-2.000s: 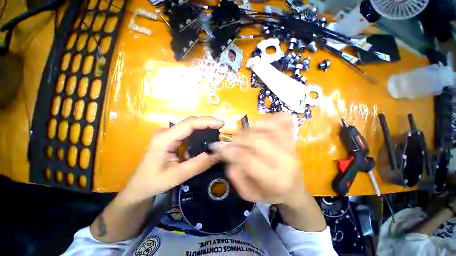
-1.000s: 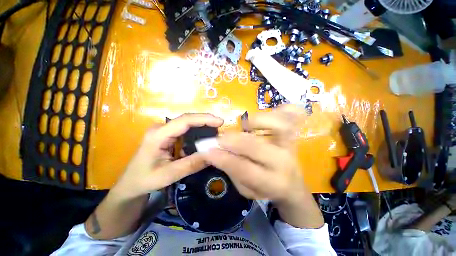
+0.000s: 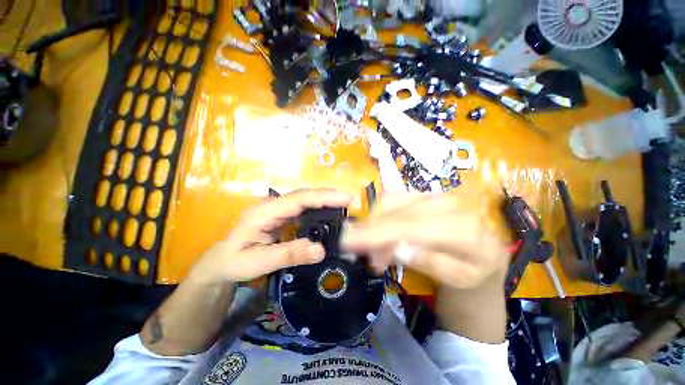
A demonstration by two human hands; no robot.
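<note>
The dark round camera housing (image 3: 332,319) with a brass-coloured centre hole is in front of my body at the bench's front edge. My left hand (image 3: 263,244) grips the small black block (image 3: 321,225) at the housing's far end, thumb on its near side. A round dark opening shows on the block. My right hand (image 3: 443,237) is blurred, just right of the block, with its fingers stretched towards it. A small white patch shows among its fingers; whether it holds anything is unclear. Dark antenna tips stick up behind both hands.
The hot glue gun (image 3: 529,233) lies right of my right hand. Behind are thin rings (image 3: 327,135), a white tapered piece (image 3: 413,135), small fittings and black cables. A perforated panel (image 3: 139,150) is left; a squeeze bottle (image 3: 612,135), fan (image 3: 578,19) and another housing (image 3: 610,241) are right.
My right hand has moved right, off the block, uncovering its face. The white piece between its fingers no longer shows clearly there. A white strip now shows beside the tapered piece. The view has shifted.
</note>
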